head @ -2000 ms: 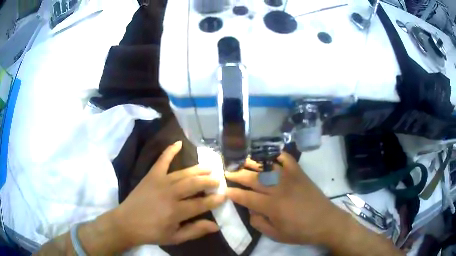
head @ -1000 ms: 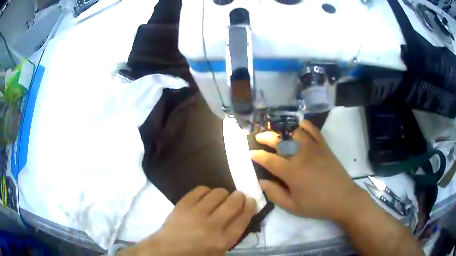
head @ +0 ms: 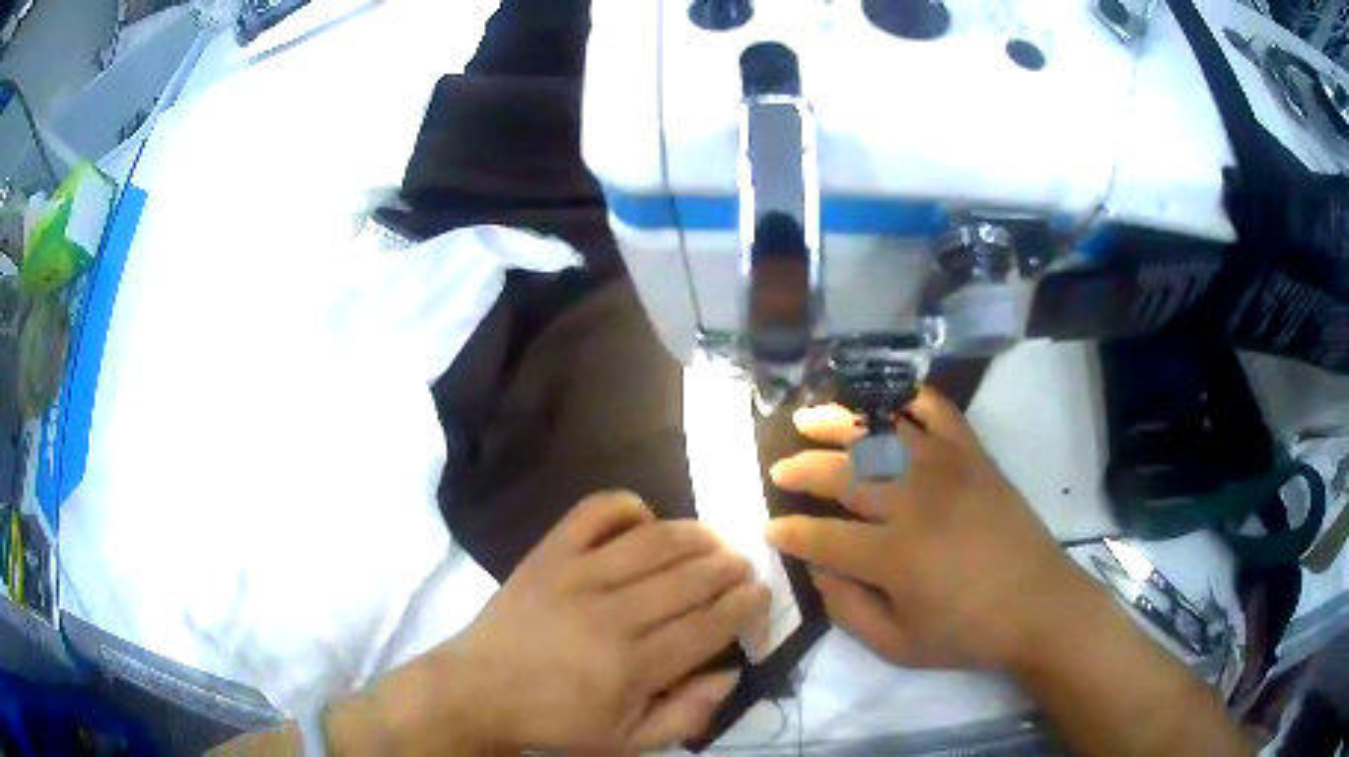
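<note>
A dark brown fabric panel (head: 570, 399) lies under the white sewing machine head (head: 917, 133). A narrow white strip (head: 722, 451) lies on it, running from the needle area towards me. My left hand (head: 621, 614) rests flat on the fabric, its fingertips on the strip's lower part. My right hand (head: 932, 547) lies at the right of the strip, fingers spread on the fabric's edge, partly behind the grey knob (head: 879, 454). The needle tip is hidden by glare and the metal guard (head: 778, 222).
A crumpled white cloth (head: 311, 488) lies left of the brown fabric. Thread snips (head: 1161, 599), green-handled shears (head: 1295, 510) and a dark rectangular object (head: 1176, 429) lie at the right. Black printed cloth (head: 1287, 281) drapes over the machine arm. A bright green pack (head: 62, 237) is at far left.
My left hand moved from beside the needle down the strip towards me, then slightly up, its fingers now flatter. My right hand stays by the needle. The view has shifted.
</note>
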